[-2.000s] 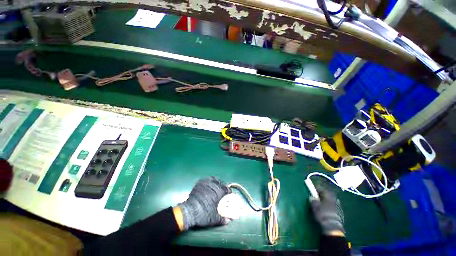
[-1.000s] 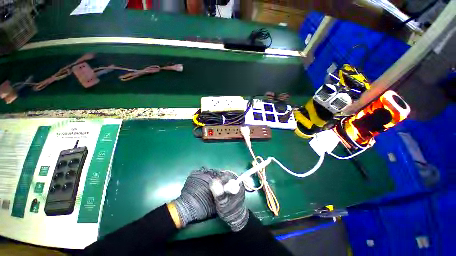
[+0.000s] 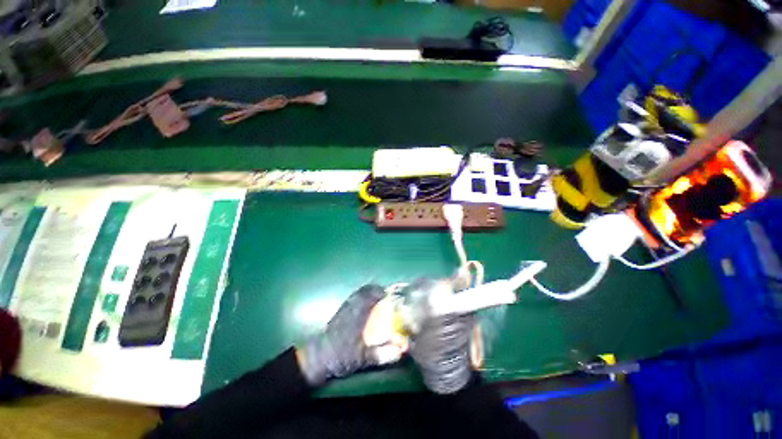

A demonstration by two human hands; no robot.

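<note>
My left hand (image 3: 347, 336), in a grey knit glove, holds a pale corded socket unit (image 3: 385, 330) near the front edge of the bench. My right hand (image 3: 442, 339), also gloved and blurred, grips the white test lead (image 3: 477, 297) close against the unit. Whether its tip is in the unit cannot be told. The unit's plug (image 3: 454, 219) sits in the brown power strip (image 3: 412, 215), its cord running down behind my right hand. The test lead's cable runs right to a white block (image 3: 608, 237) beside the test load (image 3: 706, 199), which glows orange.
A printed packaging sheet (image 3: 193, 283) lies at left. A white power strip (image 3: 506, 183) and a white socket strip (image 3: 417, 161) lie behind the brown strip. A second striped device (image 3: 592, 188) stands at right. Pink units (image 3: 168, 115) lie on the conveyor (image 3: 360, 111). Blue bins (image 3: 746, 343) stand at right.
My right hand came from the right with the test lead to the unit at my left hand, and has since shifted slightly right. The test load, dark at first, now glows. The camera view shifted.
</note>
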